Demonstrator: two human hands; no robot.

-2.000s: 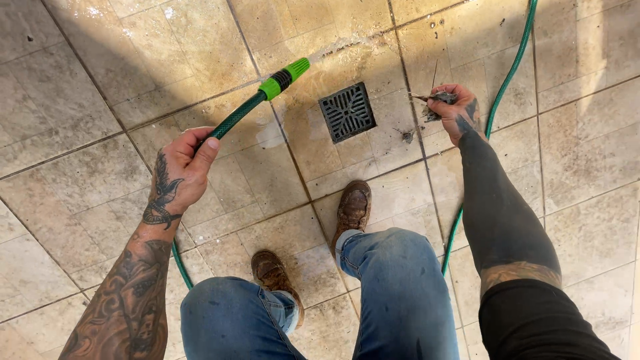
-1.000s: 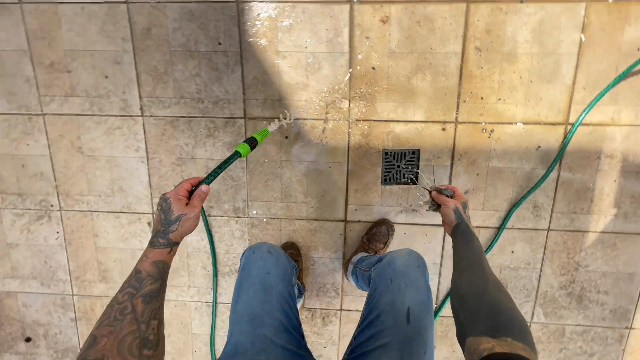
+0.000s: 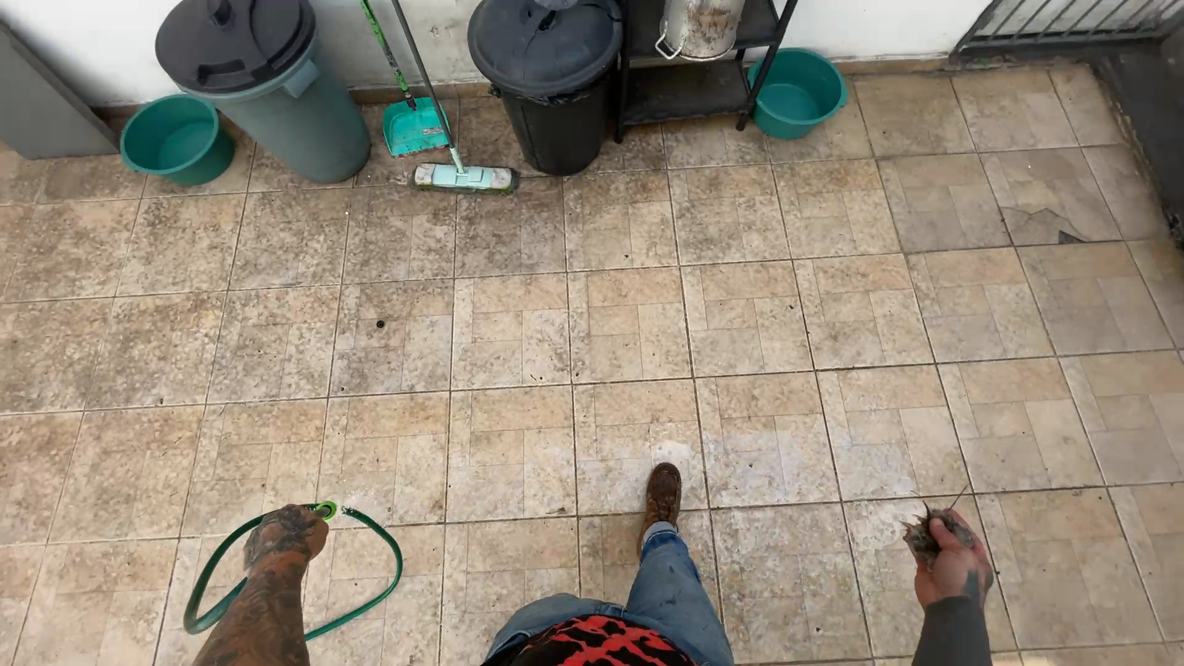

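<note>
At the lower left, my left hand [image 3: 289, 538] is closed around the end of a green garden hose [image 3: 393, 546]. The green hose nozzle [image 3: 326, 510] pokes out just past my fingers, with a little water at its tip, and the hose loops beside and under my forearm. On the lower right, my right hand [image 3: 955, 561] grips a clump of wet debris [image 3: 925, 536], greyish brown with thin twigs sticking out. Both hands are above the tiled floor [image 3: 629, 407], one on each side of my legs. A brown boot [image 3: 662, 490] shows between them.
Along the white wall stand a grey lidded bin [image 3: 305, 120], a black lidded bin [image 3: 560, 125], two green basins [image 3: 178, 139] [image 3: 800, 92], a dustpan [image 3: 415, 127], a broom [image 3: 465, 178] and a black shelf [image 3: 684, 92] holding a metal pot [image 3: 700, 28]. A cracked tile [image 3: 1045, 222] lies right.
The view has swung up to the wall and bins, and the floor drain is out of sight. My left hand now has the nozzle close to its fingers; earlier a length of hose extended beyond them.
</note>
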